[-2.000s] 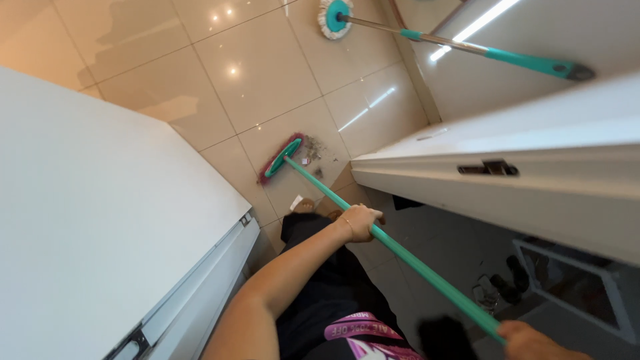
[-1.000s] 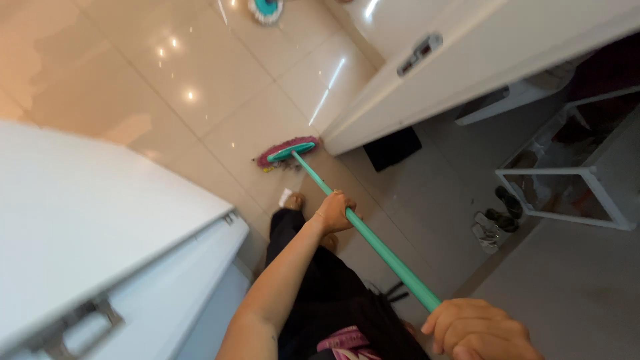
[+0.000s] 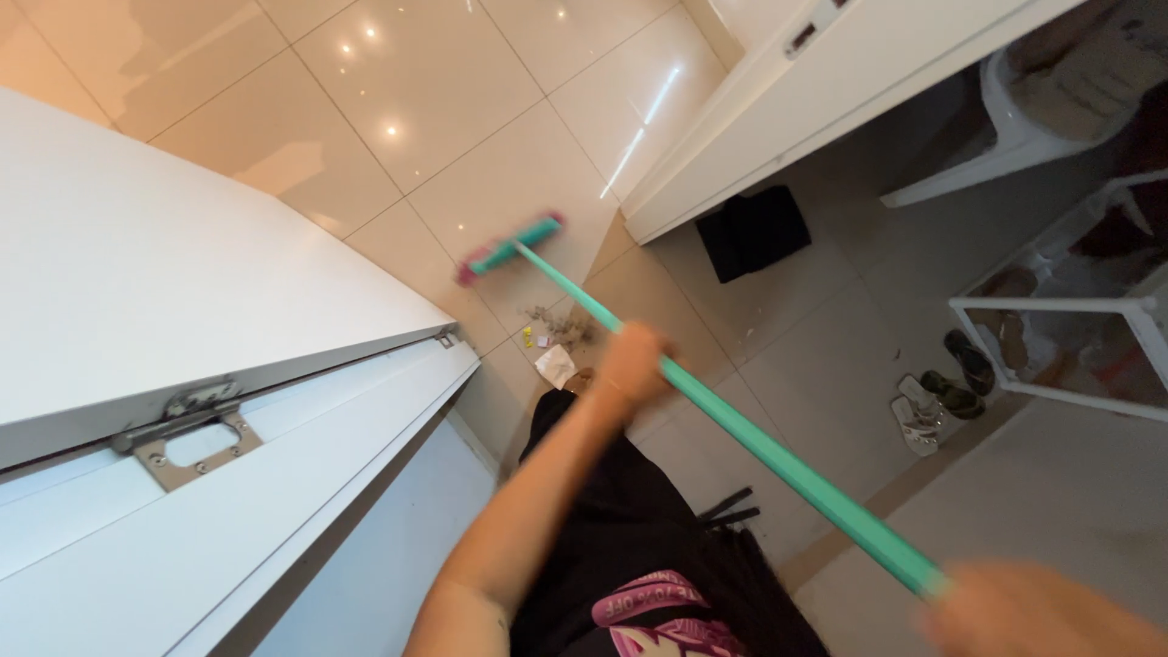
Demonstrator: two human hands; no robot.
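Observation:
A broom with a green handle (image 3: 785, 461) runs diagonally across the view. My left hand (image 3: 636, 370) is closed around the middle of the handle, and my right hand (image 3: 1031, 611), blurred, grips its upper end at the lower right. The broom head (image 3: 511, 248), teal with pink bristles, is blurred over the tiled floor beyond a small pile of dust and hair (image 3: 568, 326). Beside the pile lie a crumpled white paper (image 3: 555, 365) and a small yellow scrap (image 3: 527, 338), close to my foot.
A white door with a metal hinge (image 3: 196, 447) stands at the left. The edge of another white door (image 3: 776, 119) crosses the upper right. Beyond it are a black cloth-like item (image 3: 754, 233), a white plastic chair (image 3: 1013, 137), a white-framed rack (image 3: 1049, 304) and sandals (image 3: 915, 415).
The broom head was beside the debris two seconds ago and is now beyond it. The mop seen at the top earlier has left the view, which has shifted. Both hands have kept their hold.

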